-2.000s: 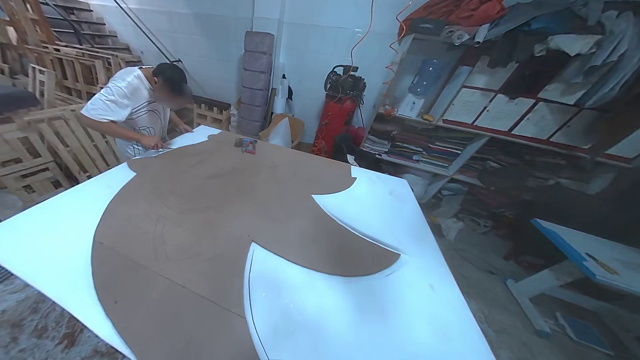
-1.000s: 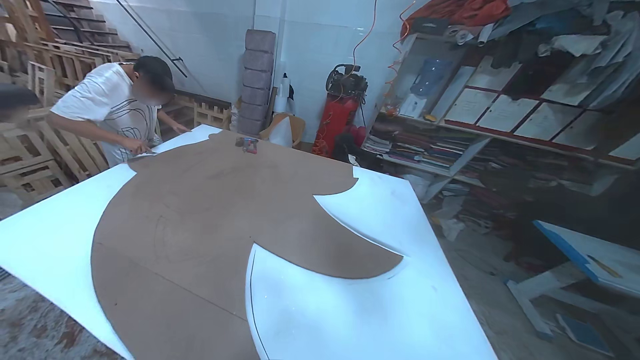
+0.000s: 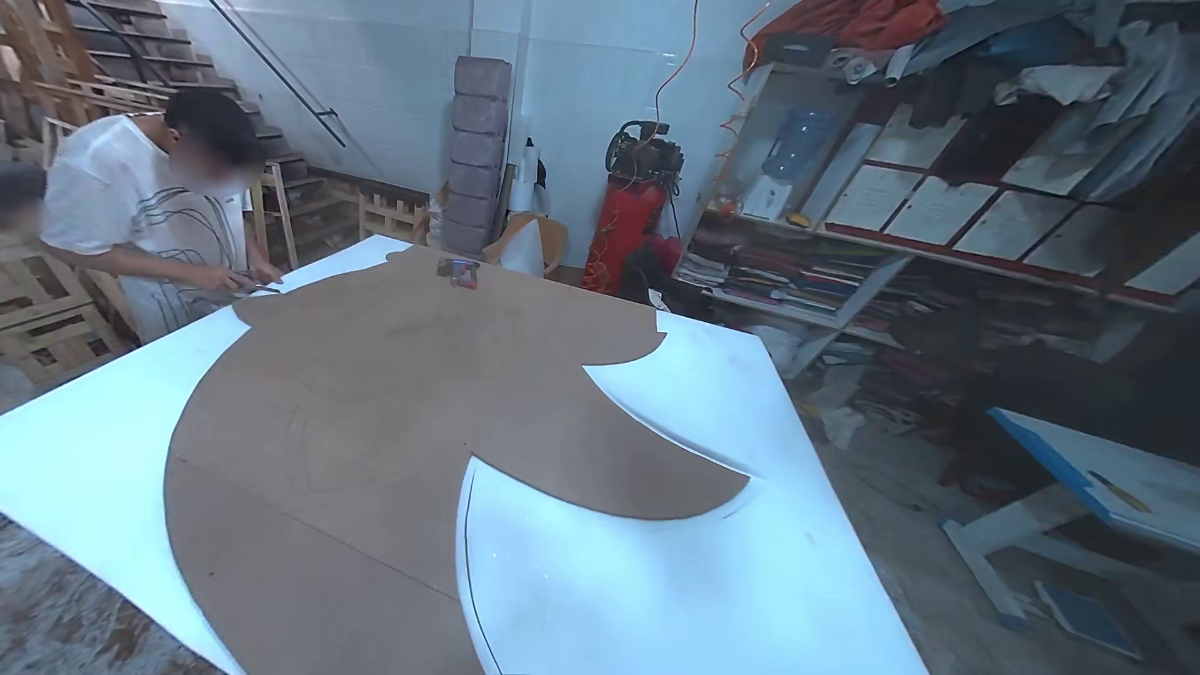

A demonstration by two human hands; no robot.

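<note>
Neither my left hand nor my right hand shows in the head view. A large brown board template (image 3: pixel 375 403) with curved edges lies flat on a white sheet (image 3: pixel 656 581) that spreads over the table. A dark curved line runs on the white sheet close to the template's cut-out. Near the template's far edge rests a small red and dark object (image 3: pixel 463 273), too small to name. At the far left corner a co-worker (image 3: pixel 155 216) in a white T-shirt leans over, both hands at the template's edge, one with a thin tool (image 3: pixel 266 289).
A red air compressor (image 3: pixel 626 220) stands behind the table. Shelves of stacked fabric (image 3: pixel 778 281) line the right side. A white table with a blue edge (image 3: pixel 1106 478) is at the right. Wooden frames (image 3: pixel 56 319) stand at the left, where part of another person's head (image 3: pixel 21 192) shows.
The co-worker has shifted left and raised the upper body, then leaned again over the template's edge. The template and white sheet have stayed put. Part of another head has come in at the left edge.
</note>
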